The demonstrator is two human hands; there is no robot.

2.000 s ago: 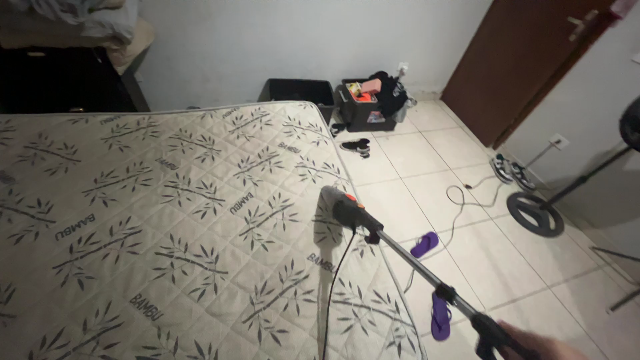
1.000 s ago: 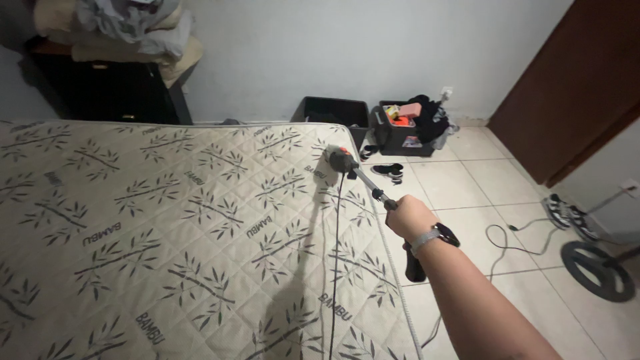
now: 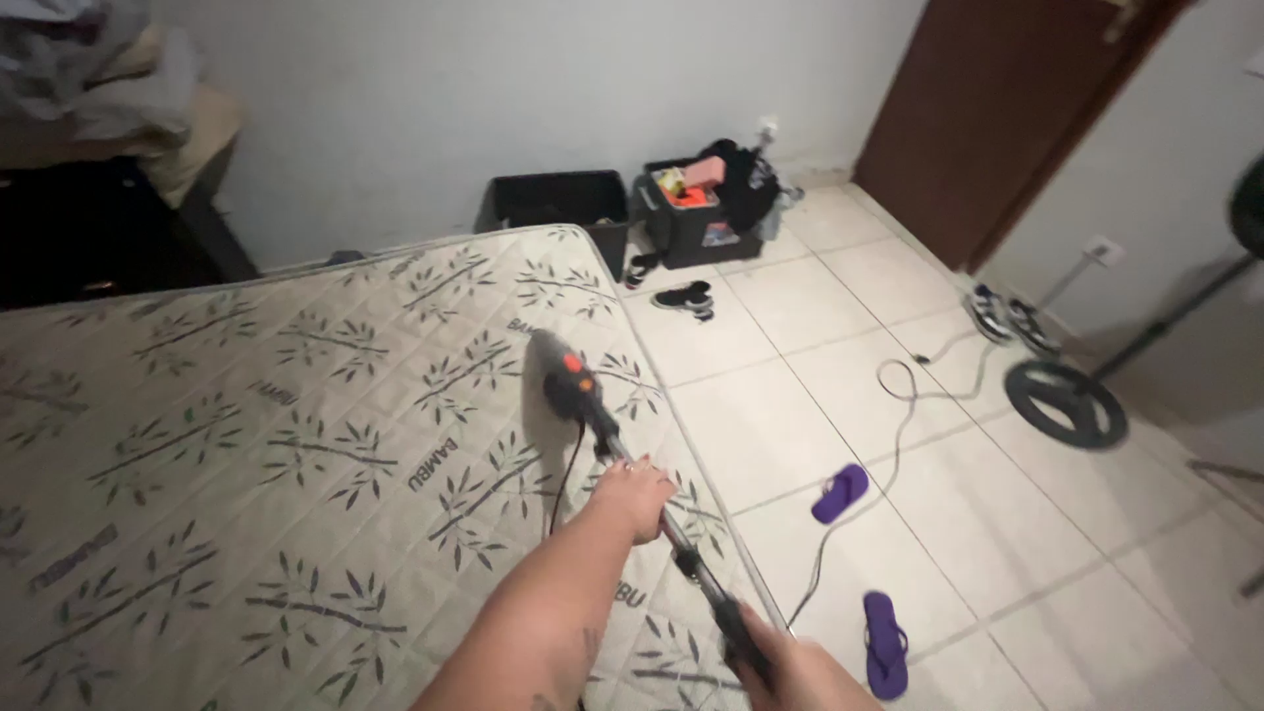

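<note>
A corded device with a long metal pole (image 3: 681, 533), perhaps a stick vacuum or steam cleaner, reaches over the quilted mattress (image 3: 326, 425) printed with bamboo leaves. Its dark head (image 3: 565, 380), with orange parts, is over the mattress near the right edge. My left hand (image 3: 637, 494) is wrapped around the pole just behind the head. Lower down, at the bottom of the view, my right hand (image 3: 790, 662) grips the black handle (image 3: 741, 632). A dark cord (image 3: 565, 484) hangs from the head across the mattress.
Purple flip-flops (image 3: 839, 494) and a loose cable (image 3: 897, 444) lie on the tiled floor. Black bins (image 3: 563, 202) and dark shoes (image 3: 683, 296) are beyond the mattress corner. A stand with a round base (image 3: 1065, 405) is at right, near sneakers (image 3: 1007, 318). A brown door (image 3: 987, 109) stands behind.
My left hand, not seen in either earlier frame, now holds the pole. One second ago the device's head was nearer the mattress's far corner; it has come back toward me.
</note>
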